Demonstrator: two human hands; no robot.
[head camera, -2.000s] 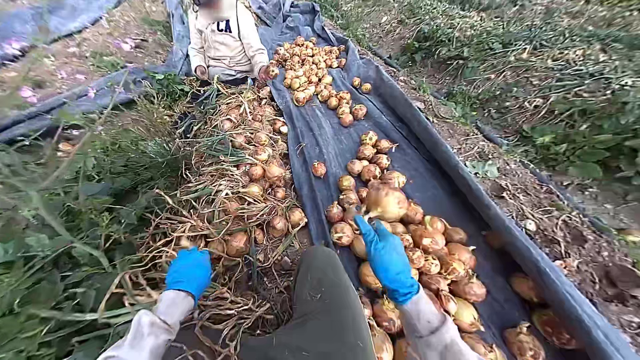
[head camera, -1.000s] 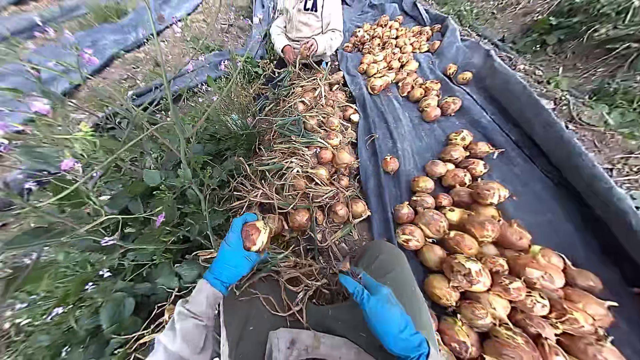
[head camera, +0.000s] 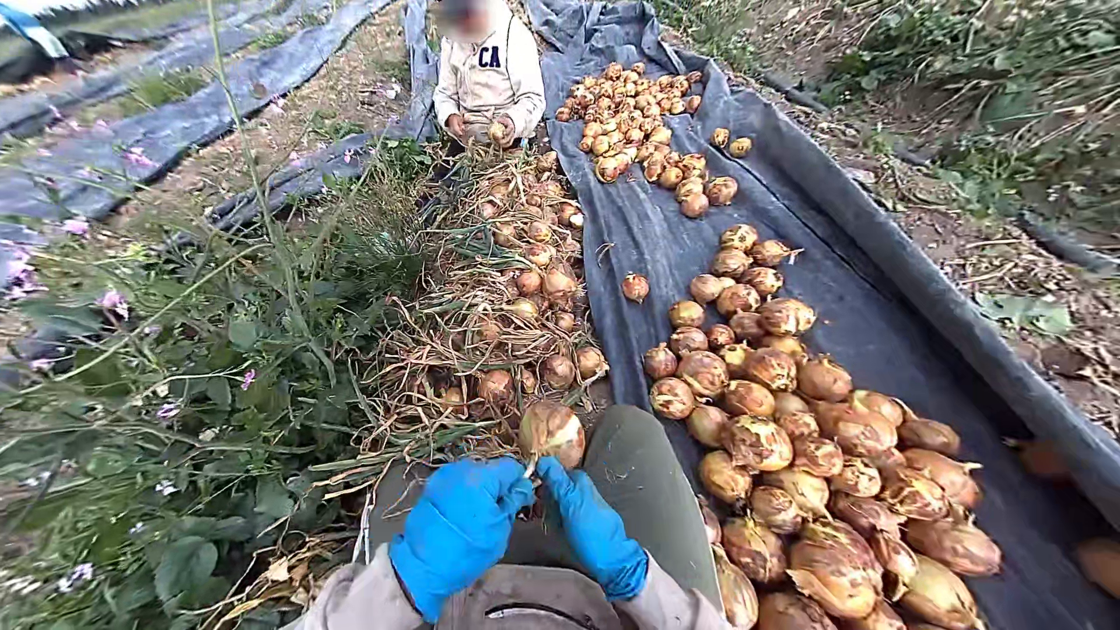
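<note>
My left hand (head camera: 462, 525), in a blue glove, grips the short neck of a large yellow onion (head camera: 551, 434) over my lap. My right hand (head camera: 595, 529), gloved the same way, has its fingertips against the underside of that onion near the neck; whether it holds a tool is hidden. Just beyond the onion lies a row of onions with dry tops (head camera: 499, 306). Right of my knee, a large heap of trimmed onions (head camera: 787, 455) rests on dark ground-cover fabric (head camera: 919, 350).
Ahead, a person (head camera: 490, 74) in a light sweatshirt sits at the row's far end, holding an onion. A second onion heap (head camera: 626, 118) lies on the fabric. Leafy weeds (head camera: 210, 376) with pink flowers crowd the left side. The fabric's raised edge (head camera: 945, 297) runs along the right.
One second ago my left hand held an onion off to the left, apart from my right hand. Both hands are now together at an onion. Earlier, my right hand was at the onion heap.
</note>
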